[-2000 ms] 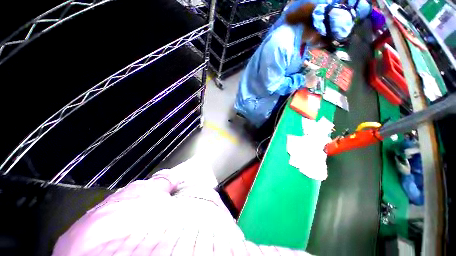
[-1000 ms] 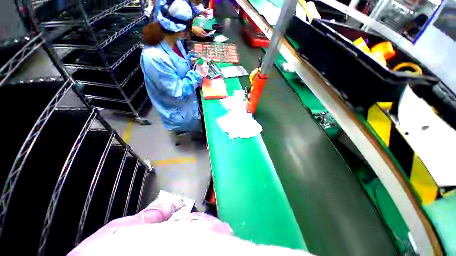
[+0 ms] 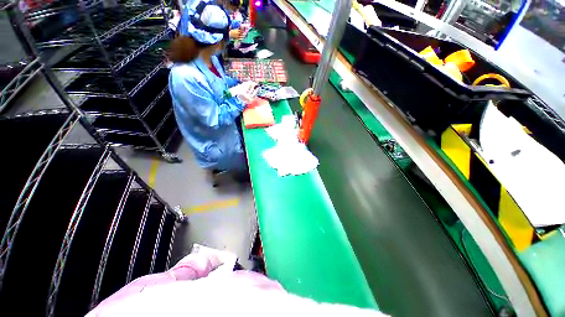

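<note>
A pink-sleeved arm fills the bottom of the view. A small white patch at its far end, seemingly my gloved left hand [image 3: 215, 254], shows beside the bench's near left edge; its fingers and anything in them cannot be made out. My right hand is not in view. The green mat [image 3: 297, 226] runs away from me along the bench. White cloths [image 3: 290, 157] lie spread and crumpled on it, beside an orange-wrapped post [image 3: 310, 119].
Wire racks [image 3: 105, 155] stand at left. A person in blue [image 3: 204, 102] works at the bench beside a red-orange pad [image 3: 258, 114] and a tray of boards [image 3: 257, 69]. A dark conveyor [image 3: 372, 204] runs right of the mat. A black bin [image 3: 412, 77] with tape rolls sits on the raised shelf.
The view has swung right from the racks toward the bench and raised shelf, then shifted slightly. The pink sleeve stays low in view. The person in blue has moved their hands slightly.
</note>
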